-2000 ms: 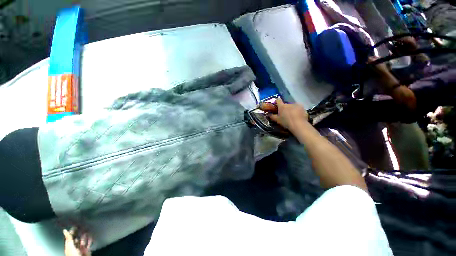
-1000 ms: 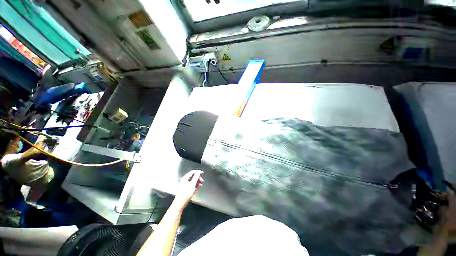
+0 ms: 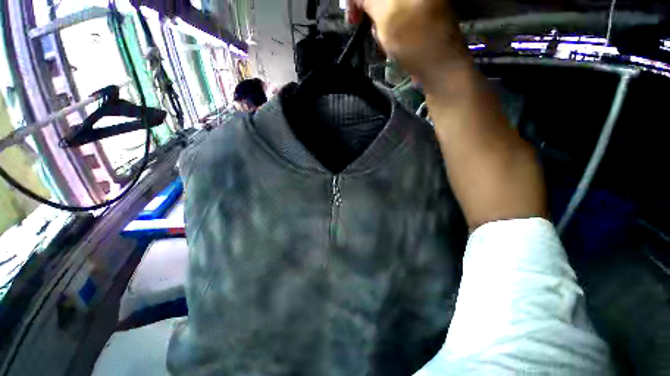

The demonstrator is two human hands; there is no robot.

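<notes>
A grey mottled jacket [image 3: 308, 242] hangs upright in front of me on a black hanger [image 3: 345, 70]. Its front zipper [image 3: 335, 202] is closed up to the ribbed collar. My right hand [image 3: 415, 29] is at the top edge, blurred and partly cut off, with its fingers closed around the hanger's hook. My left hand is not in view. The jacket's lower end runs out of the picture.
Pale padded tables [image 3: 150, 279] and a blue-and-white strip [image 3: 154, 226] are at left. An empty black hanger [image 3: 110, 121] and a looped cable hang before the windows. A person's dark head [image 3: 250, 93] shows behind. A metal rail [image 3: 599, 147] is at right.
The view has turned from the table, where a jacket lay over the black form, to a hanging jacket. My right hand has left the iron and holds the hanger. My left hand has left the view.
</notes>
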